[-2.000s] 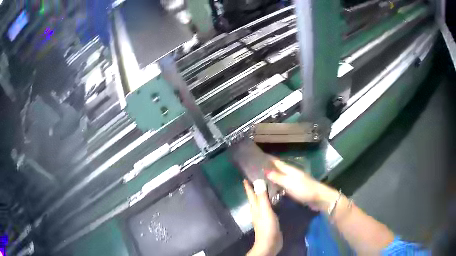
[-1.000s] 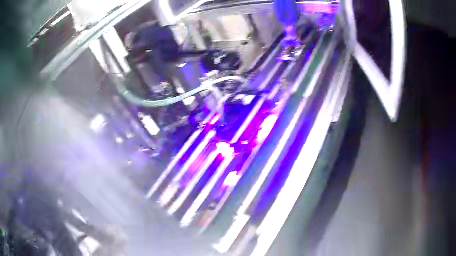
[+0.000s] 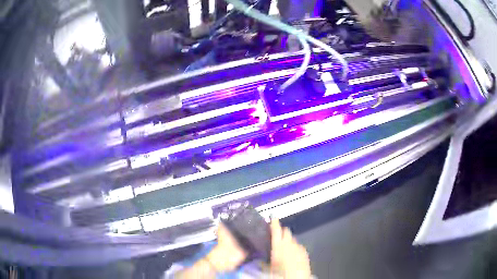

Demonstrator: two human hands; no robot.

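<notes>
A dark carrier plate (image 3: 248, 229) is held in front of me at the bottom centre, at the near edge of the line. Small bright spots show along its far end, too blurred to identify. My left hand (image 3: 226, 252) grips its left side. My right hand (image 3: 289, 253) lies along its right side with the fingers pointing away from me. Both hands are blurred and cut off by the lower edge of the picture.
Long silver conveyor rails (image 3: 305, 204) cross the view, with a green conveyor belt (image 3: 180, 193) between them. Purple-pink light shines on a dark machine block behind. Pale green hoses (image 3: 305, 54) hang above it. A white-edged frame (image 3: 436, 215) stands at the right.
The view has swung from the tray and bench to a purple-lit part of the line. My hands, out of the picture one second ago, are back in view with the dark carrier.
</notes>
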